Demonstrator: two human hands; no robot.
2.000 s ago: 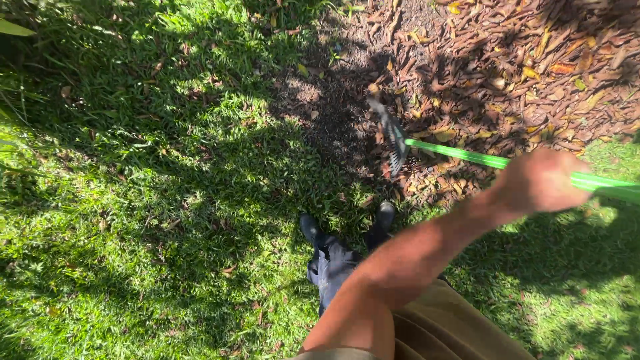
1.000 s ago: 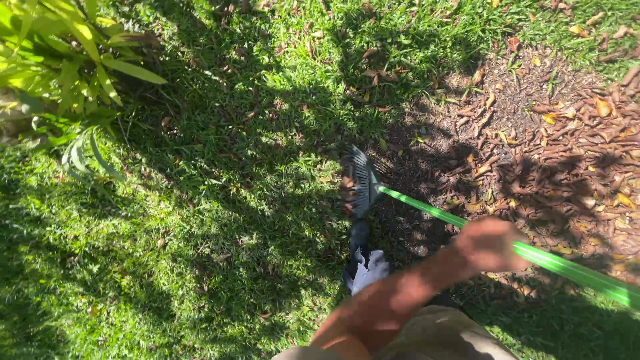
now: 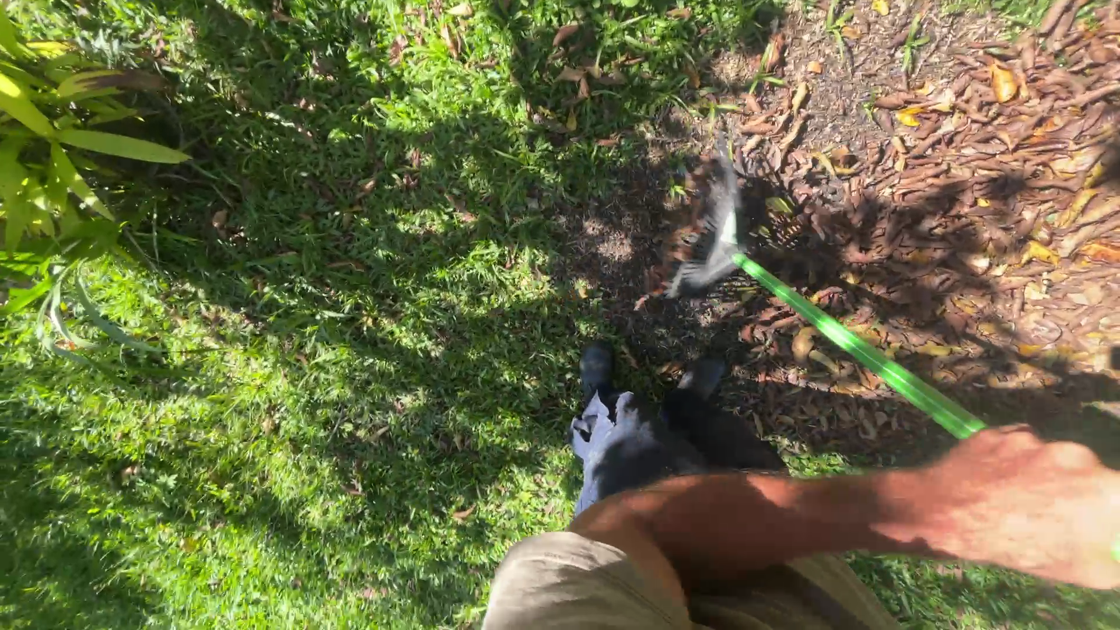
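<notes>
My left hand (image 3: pixel 1019 507) is closed around the green handle (image 3: pixel 875 359) of a leaf rake at the lower right, with the forearm crossing in front of my body. The handle slants up and left to the fan-shaped rake head (image 3: pixel 719 232). Motion blurs the head and its tines, which are over dark soil and brown leaves beyond my feet. The handle's other end runs out at the right edge. My right hand is out of view.
Dry brown and yellow leaves (image 3: pixel 1006 201) cover the ground at the right. Shaded grass (image 3: pixel 350 394) spreads across the left, with a long-leaved plant (image 3: pixel 52 149) at the upper left edge. My dark shoes (image 3: pixel 598 363) are just below the rake head.
The rake head was beside my feet at the edge of the grass; now it is farther right, over soil and leaves. My left hand has moved right, still holding the handle.
</notes>
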